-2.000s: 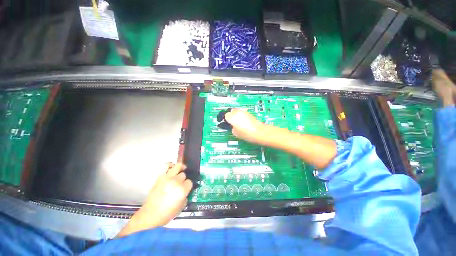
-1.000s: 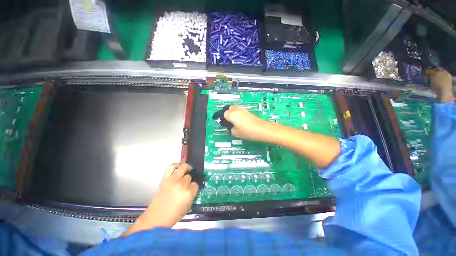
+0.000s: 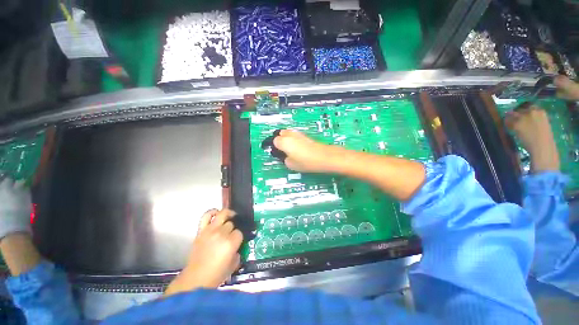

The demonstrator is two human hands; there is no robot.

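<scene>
A large green circuit board [image 3: 368, 190] lies in a black carrier [image 3: 343, 259] with red-brown side bars. My right hand [image 3: 303, 152] is over the board's upper left part, fingers bent together. Dark shapes cover its fingertips; I cannot tell whether they are finger covers or a held part. My left hand [image 3: 217, 244] is curled at the carrier's lower left corner, by the red-brown bar [image 3: 226, 152]. A dark shape is also at its fingertips, and what it touches is hidden.
Behind the rail are trays of white parts [image 3: 194, 47], blue-purple cylinders [image 3: 270, 44] and small blue parts [image 3: 344, 59]. A dark, shiny panel [image 3: 127, 190] lies left. A gloved hand [image 3: 14, 206] reaches in at far left; another person's hands [image 3: 532, 127] work at right.
The view has shifted, so the trays sit further left. A gloved hand has come in at far left. The person's hands at right have moved over a board. My hands stay at nearly the same spots.
</scene>
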